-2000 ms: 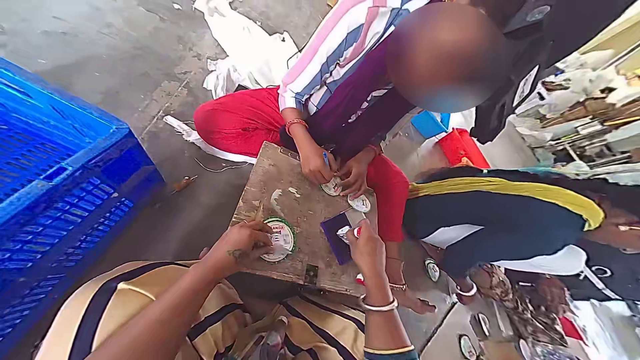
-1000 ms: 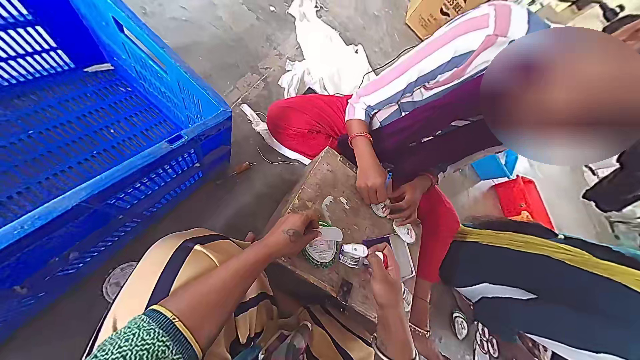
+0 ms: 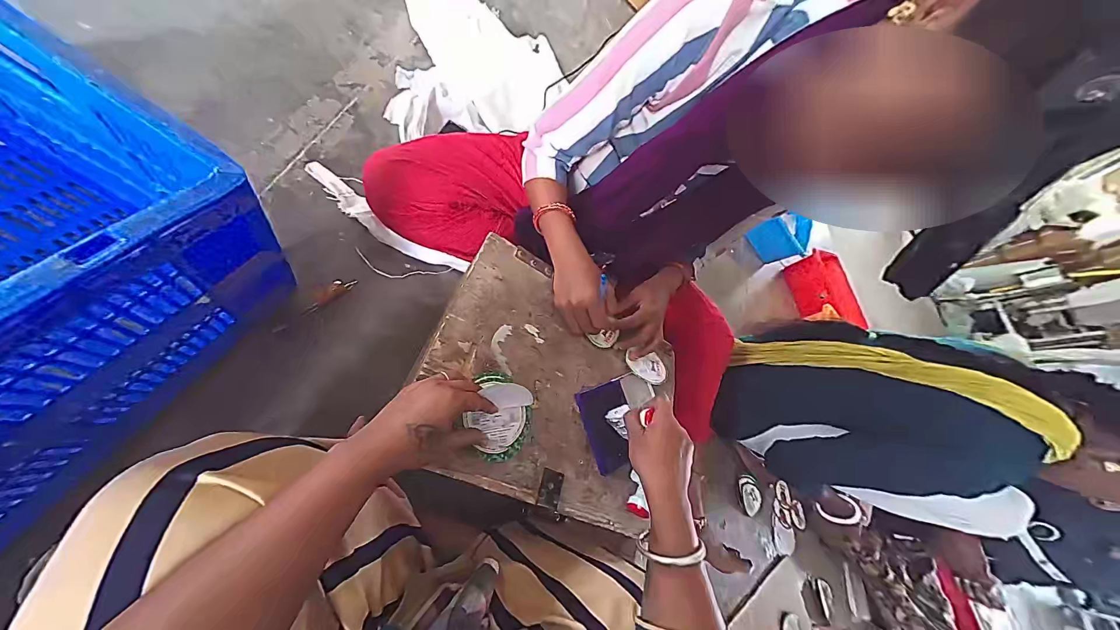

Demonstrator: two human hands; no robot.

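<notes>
My left hand [image 3: 442, 416] is at the near left of a worn wooden board [image 3: 542, 367], its fingers on a round label-like disc [image 3: 500, 424] with a green patterned rim. A pale oval piece [image 3: 507, 396] lies over that disc, by my fingertips. My right hand [image 3: 661, 442] is curled above the board's right edge; a red-and-white object [image 3: 647, 416] shows between its fingers. Beside it lies a dark purple pad [image 3: 602, 429] with a crumpled whitish piece [image 3: 618, 421] on it. A small white tube-like thing with a red end [image 3: 637, 495] is below the right hand.
Across the board, a co-worker's hands [image 3: 604, 311] work at a small round disc [image 3: 603, 337]; another disc [image 3: 647, 367] lies nearby. A blue plastic crate [image 3: 219, 227] stands at left. White cloth [image 3: 477, 66] lies on the floor behind. Another person in dark clothing [image 3: 840, 411] sits at right.
Between one second ago and now, my right hand has moved from near the green-rimmed disc to the far side of the purple pad. My left hand stays at the disc. The view has shifted.
</notes>
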